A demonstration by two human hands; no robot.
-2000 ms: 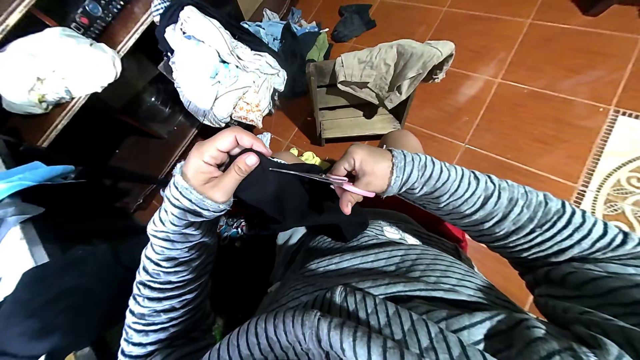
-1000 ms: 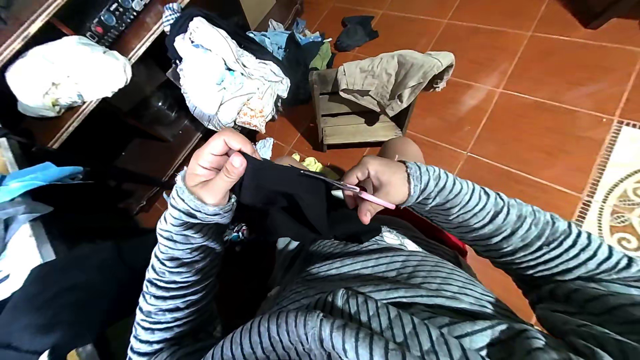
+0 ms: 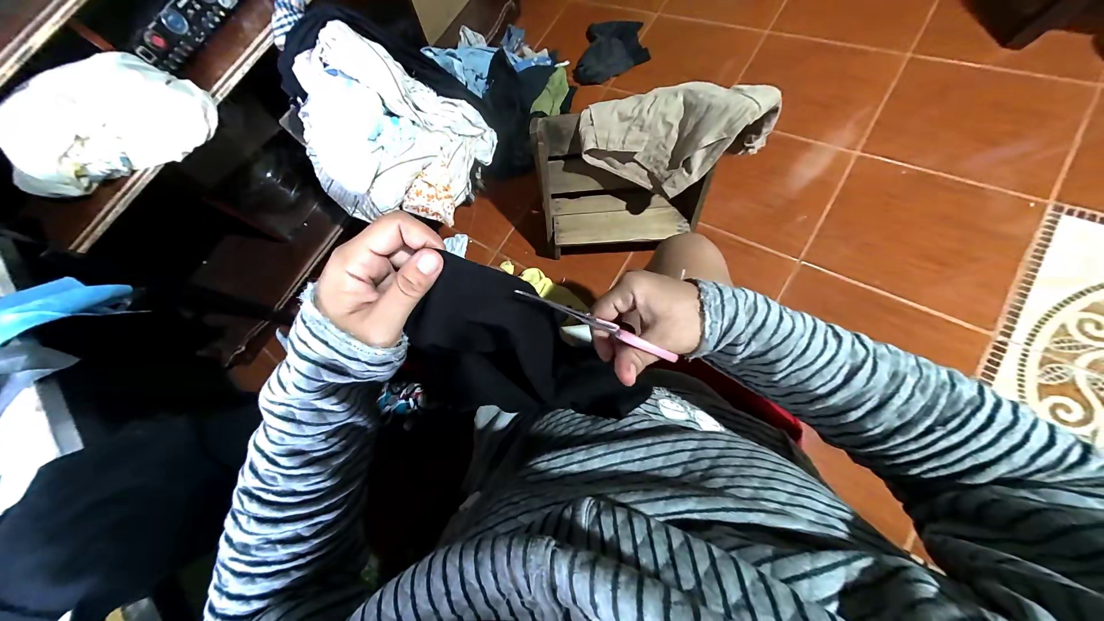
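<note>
My left hand (image 3: 377, 278) pinches the upper left edge of a black cloth (image 3: 492, 336) between thumb and fingers. The cloth hangs down over my lap in dark folds. In my right hand (image 3: 649, 323) is a pair of scissors with pink handles (image 3: 634, 339), the fingers in and around the loops. Their blades point left, across the upper right part of the cloth; whether they are parted, I cannot tell. Both forearms are in grey sleeves with black stripes.
Beyond my hands a beige cloth (image 3: 673, 134) lies over a small wooden stool (image 3: 617, 226). White clothes (image 3: 379, 129) are heaped left of it, beside dark shelves holding a white bundle (image 3: 103, 121) and a remote control (image 3: 181, 33). A blue cloth (image 3: 69, 297) lies at far left.
Two seconds ago the scissors lay close to my left hand along the cloth's top edge; they are now farther right of it, and more of the black cloth shows spread between my hands.
</note>
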